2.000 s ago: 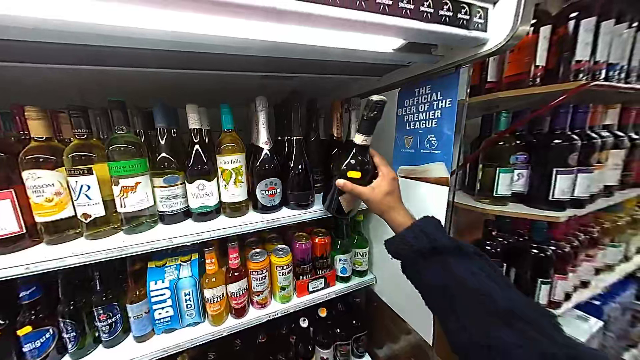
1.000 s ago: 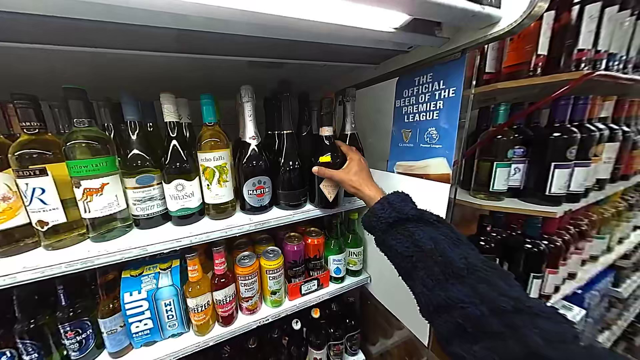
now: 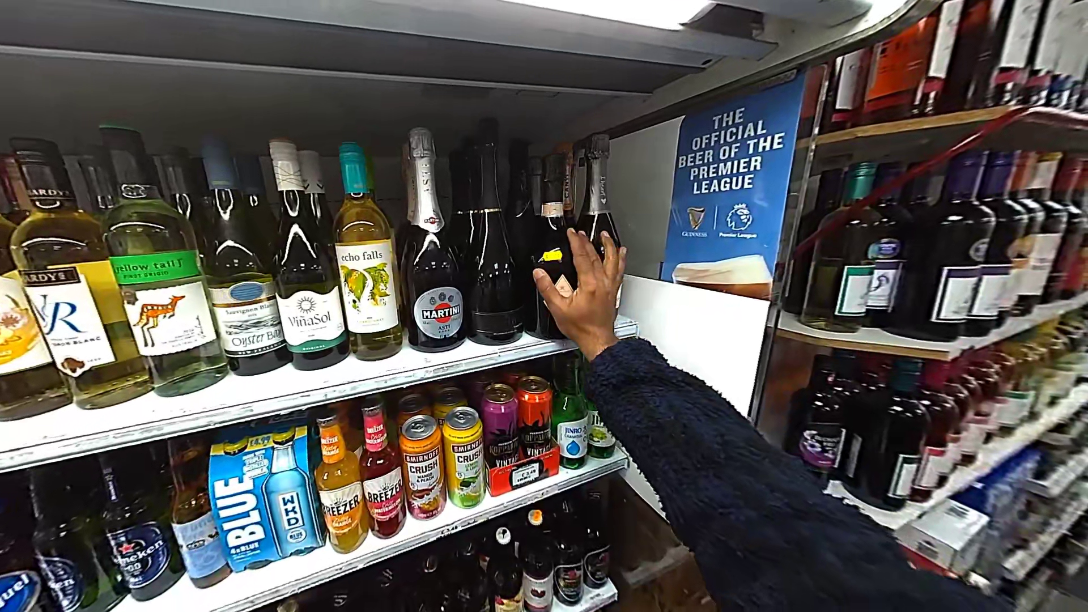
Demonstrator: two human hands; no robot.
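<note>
My right hand (image 3: 586,293), in a dark fleecy sleeve, is at the right end of the upper shelf with its fingers spread. It is in front of a dark bottle with a yellow sticker (image 3: 551,255), which stands upright on the shelf; whether the fingertips touch it is unclear. A second dark bottle with a silvery neck (image 3: 598,183) stands just behind the hand. To the left are a dark sparkling wine bottle (image 3: 495,280) and a Martini Asti bottle (image 3: 433,263). My left hand is out of view.
White wine bottles (image 3: 365,272) line the upper shelf (image 3: 255,387). Below are drink cans (image 3: 464,455), a blue bottle multipack (image 3: 263,501) and green bottles (image 3: 569,421). A blue poster (image 3: 733,187) is on the side panel. More wine bottles (image 3: 965,246) fill shelves on the right.
The bottle with the yellow sticker was held tilted above the shelf, then lowered upright onto it. My right hand has since let it go and opened its fingers.
</note>
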